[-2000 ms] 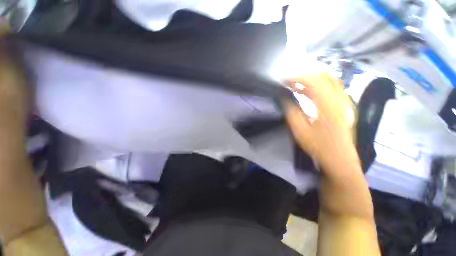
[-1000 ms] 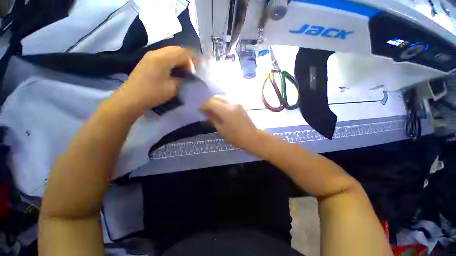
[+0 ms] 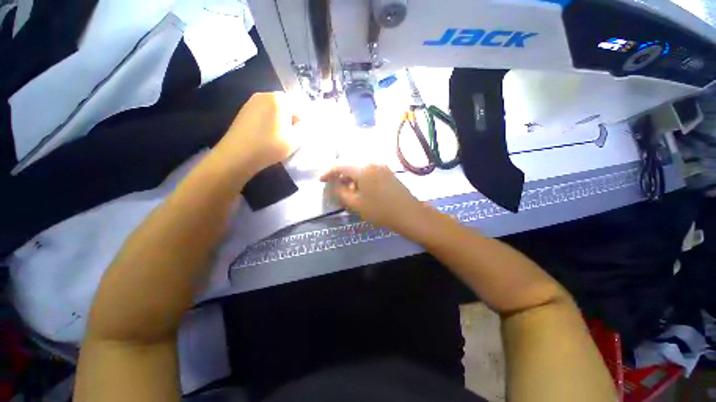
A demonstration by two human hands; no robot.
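Note:
A pale fused piece lies from the left over the table's front edge towards the needle area. A small black piece lies on it below my left wrist. My left hand is at the left of the needle area, fingers bent down at the cloth; glare hides its fingertips. My right hand is just in front of the needle area, fingers curled at the cloth's right part. Glare hides whether either hand grips it.
Scissors and a curved black piece lie right of the needle. The sewing machine head spans the top. The ruler strip runs along the front edge. A black cable and red basket are at right; black cloth lies left.
My left hand has come down beside the needle area; the grey-white piece between my hands a second ago no longer shows raised. Two seconds ago both hands held the large cloth up.

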